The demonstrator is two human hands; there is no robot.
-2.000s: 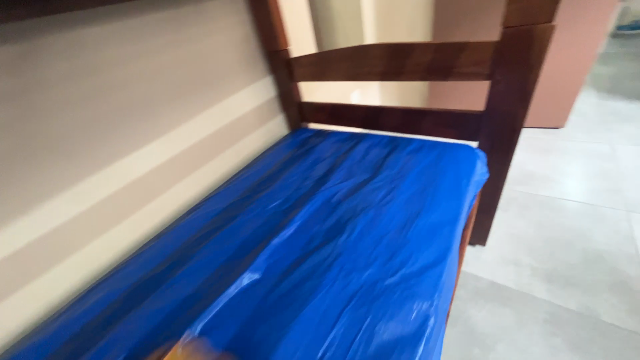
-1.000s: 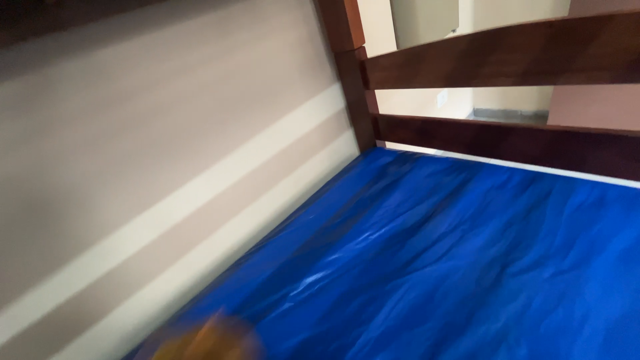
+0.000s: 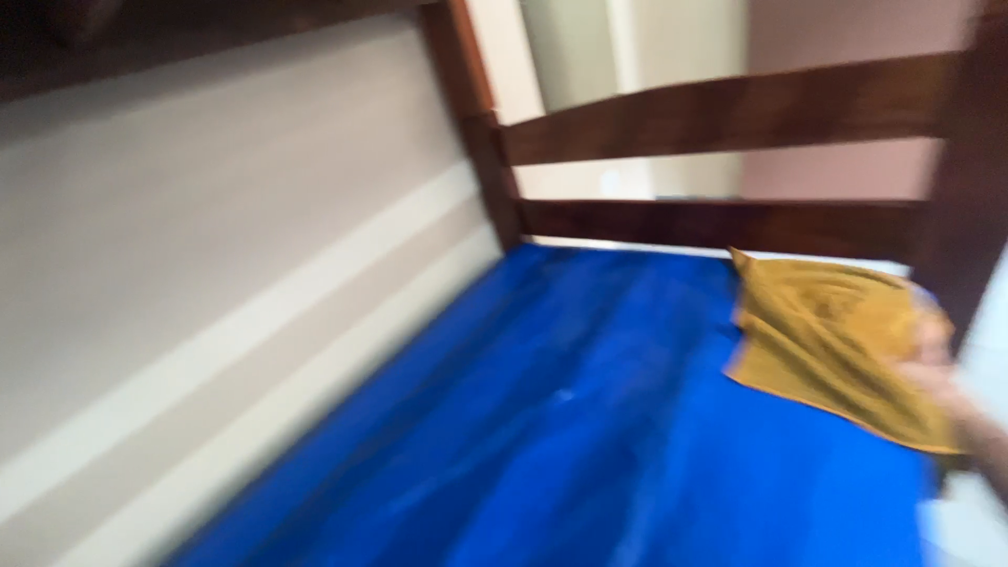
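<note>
My right hand point(image 3: 933, 358), blurred, comes in from the right edge and grips a mustard-yellow cloth point(image 3: 827, 339). The cloth spreads leftward from the fingers over the far right part of a blue-covered mattress point(image 3: 583, 409), near the dark wooden end of the bed. Whether the cloth touches the cover is hard to tell. The cover looks smooth and shiny, with long wrinkles. My left hand is out of the picture.
A dark wooden bed post point(image 3: 965, 173) rises at the right, joined by two rails point(image 3: 724, 110) to another post point(image 3: 480, 142). A striped wall point(image 3: 236, 236) runs along the left side. Dark wood overhangs the upper left. Pale floor point(image 3: 976, 504) shows at the right.
The yellow cloth, only partly seen at the bottom edge a second ago, is now spread at the far right of the mattress, with my right hand visible on it. The view has shifted.
</note>
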